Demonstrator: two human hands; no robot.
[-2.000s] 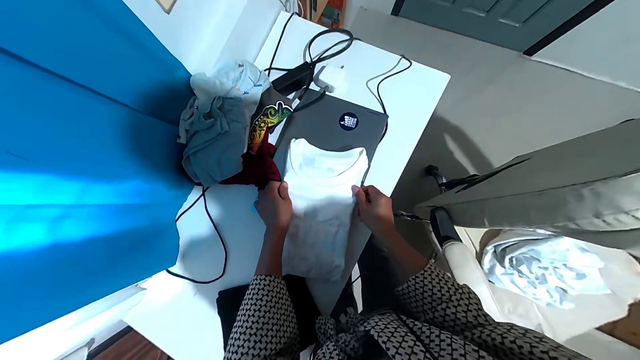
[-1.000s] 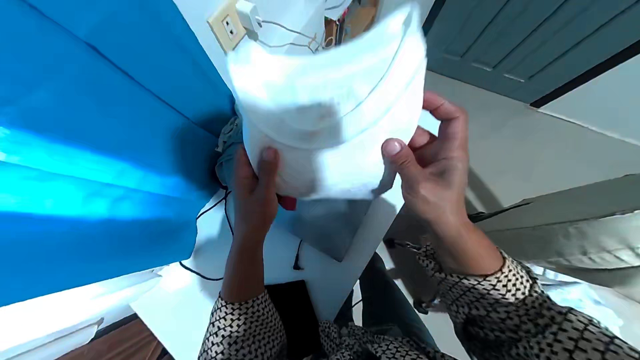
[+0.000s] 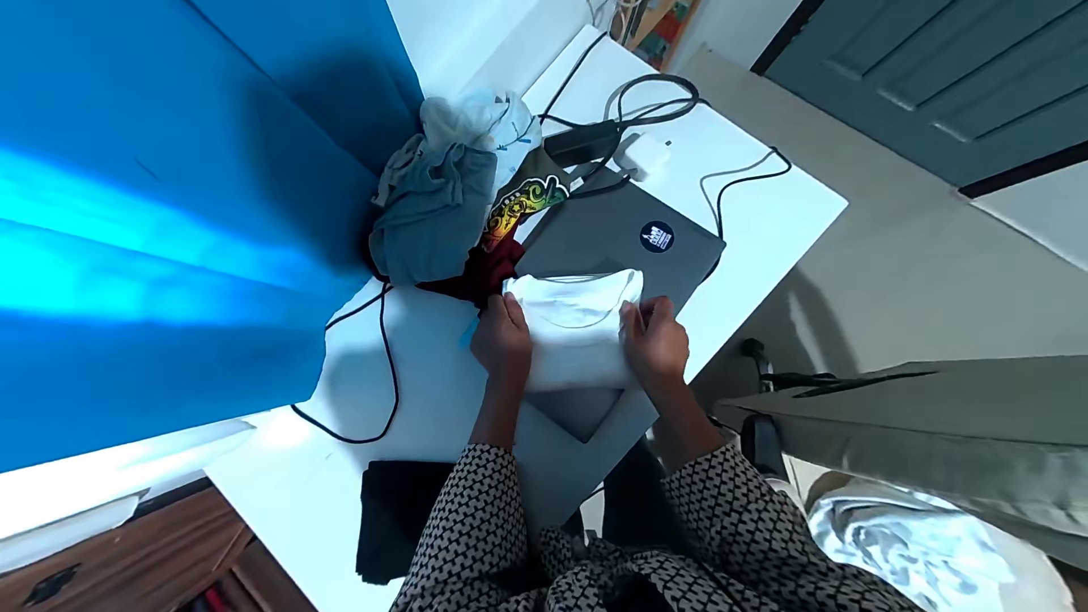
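Note:
A white shirt point(image 3: 578, 340), folded into a compact block with its neckline at the far edge, is held over a dark grey laptop point(image 3: 629, 212) with a round sticker. My left hand point(image 3: 503, 336) grips its left side, and my right hand point(image 3: 656, 340) grips its right side. Left of the laptop lies a heap of crumpled clothes: a grey-blue garment point(image 3: 442, 212), a whitish one point(image 3: 480, 123) and a dark red one point(image 3: 493, 272). Beside my left forearm, a folded black cloth point(image 3: 395, 518) rests on the white table point(image 3: 459, 408).
A black power adapter point(image 3: 582, 144) with a coiled cable and a white charger point(image 3: 646, 155) sit behind the laptop. Another black cable point(image 3: 393, 382) loops at the left. A blue curtain point(image 3: 170, 238) hangs along the left side. Whitish cloth point(image 3: 909, 535) lies at the lower right.
The shirt lay long on the laptop two seconds ago, then was raised near the camera, folded. Now both hands have lowered it over the laptop, still holding its sides.

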